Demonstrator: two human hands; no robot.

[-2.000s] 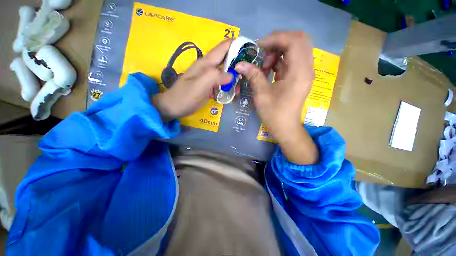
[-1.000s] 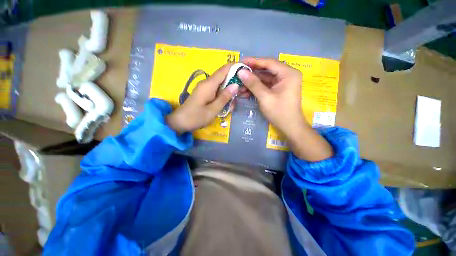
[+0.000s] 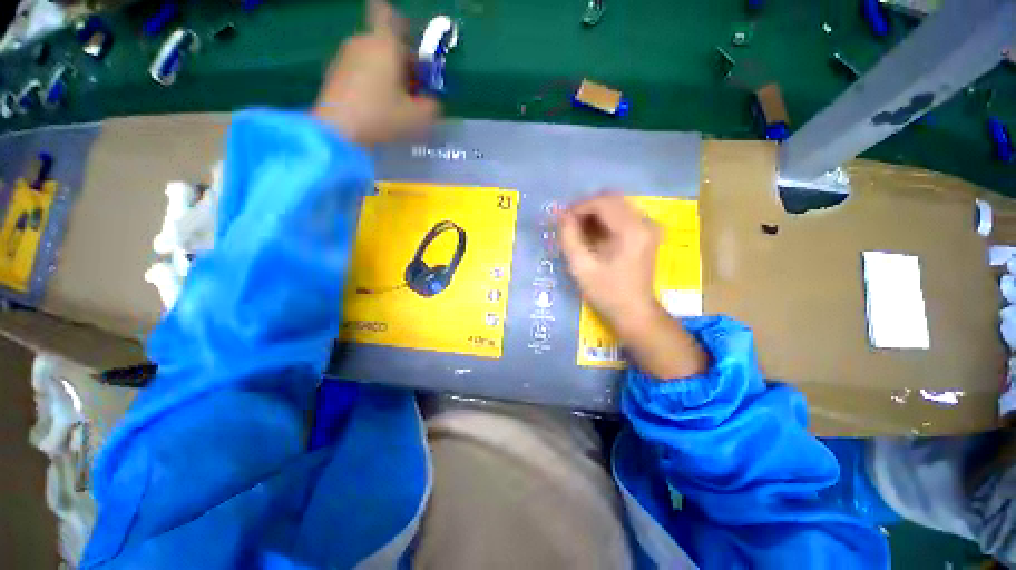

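A white housing shell [image 3: 437, 40] with a blue battery in it is over the green belt at the top. My left hand [image 3: 377, 89] is blurred, right beside the shell, with thumb and fingers around its left side; whether it still grips the shell cannot be told. My right hand [image 3: 613, 254] is blurred above the printed carton mat [image 3: 446, 384], fingers curled. No object shows in it, but the inside of the fingers is hidden.
The green conveyor belt [image 3: 501, 56] carries several blue batteries and part-filled shells. White shells [image 3: 167, 278] lie on the cardboard at left, partly behind my left sleeve. A grey metal post [image 3: 891, 100] stands at upper right. A white card [image 3: 895, 301] and small white parts [image 3: 1008, 267] are at right.
My left hand has moved from the mat up and left over the belt. The shell is no longer between both hands. My right hand stays over the mat, slightly lower. The view has shifted toward the belt.
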